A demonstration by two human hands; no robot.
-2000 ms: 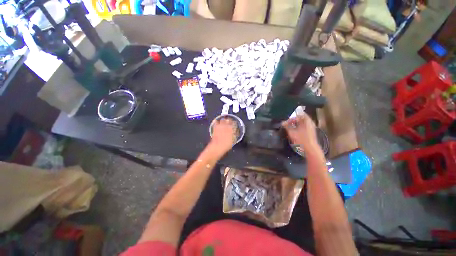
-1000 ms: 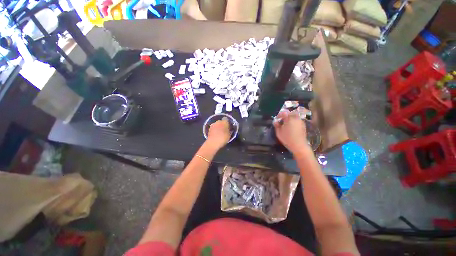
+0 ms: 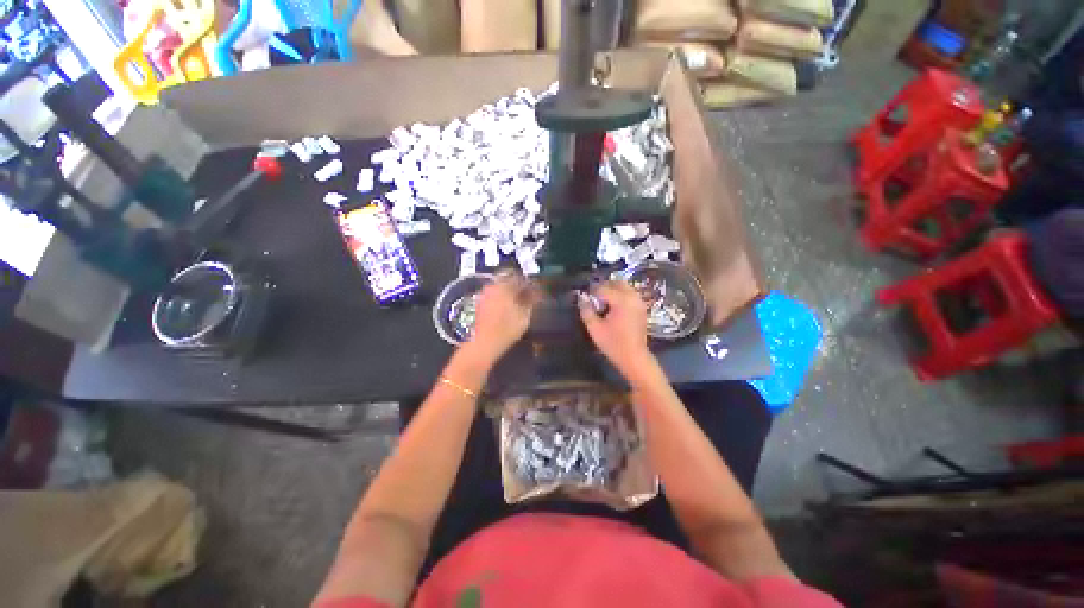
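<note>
The dark green press (image 3: pixel 579 226) stands in front of me. My left hand (image 3: pixel 504 311) is at the left side of its base, by the left parts bowl (image 3: pixel 442 318); its fingertips are too blurred to show what they hold. My right hand (image 3: pixel 616 318) is at the right side of the base with a small silvery piece (image 3: pixel 592 304) between its fingers. The right parts bowl (image 3: pixel 695 311) holds tiny metal parts. A heap of white plastic pieces (image 3: pixel 476 166) lies behind the press. The open carton (image 3: pixel 574 457) below the table edge holds greyish pieces.
A lit smartphone (image 3: pixel 378 249) lies left of the heap. A second press (image 3: pixel 155 220) with a red-knobbed lever and a clear bowl (image 3: pixel 196 306) are at the left. Brown boards edge the table. Red stools (image 3: pixel 921 154) and a blue bag (image 3: pixel 787 347) are at the right.
Both hands have moved from the bowls inward to the press base. The right bowl's contents are now visible. The view has shifted, so the table things appear further left.
</note>
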